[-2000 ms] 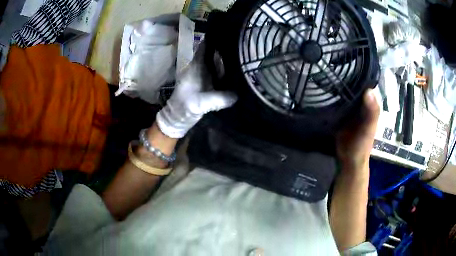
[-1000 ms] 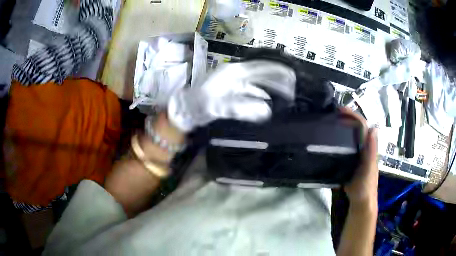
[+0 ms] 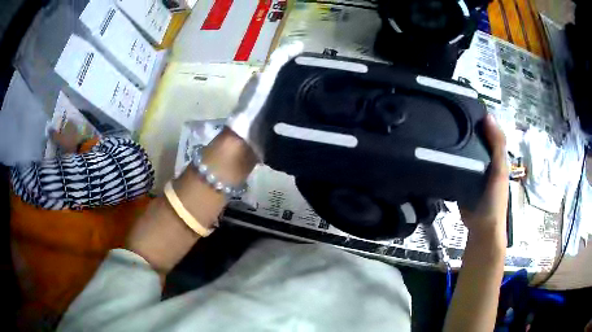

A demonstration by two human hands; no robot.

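Observation:
The black table fan [image 3: 383, 155] is held upside down in front of me, its flat underside facing up toward me. The underside has an oval recess with a round hub and white foot strips near its corners. The round fan head hangs below it, partly hidden by the base. My left hand [image 3: 258, 107], in a white glove, holds the left end of the base. My bare right hand [image 3: 485, 188] grips the right end. Most fingers of both hands are hidden behind the base.
Another black fan [image 3: 425, 29] stands at the far side. White product cartons [image 3: 97, 81] are stacked at left, beside a person in orange with a striped sleeve [image 3: 84, 174]. Printed sheets [image 3: 285, 206] cover the bench. A red-striped white carton [image 3: 227, 29] lies beyond.
The fan has turned from grille showing to underside up and is now raised over the bench. My left hand has moved from the fan head to the base's left end. The view has shifted.

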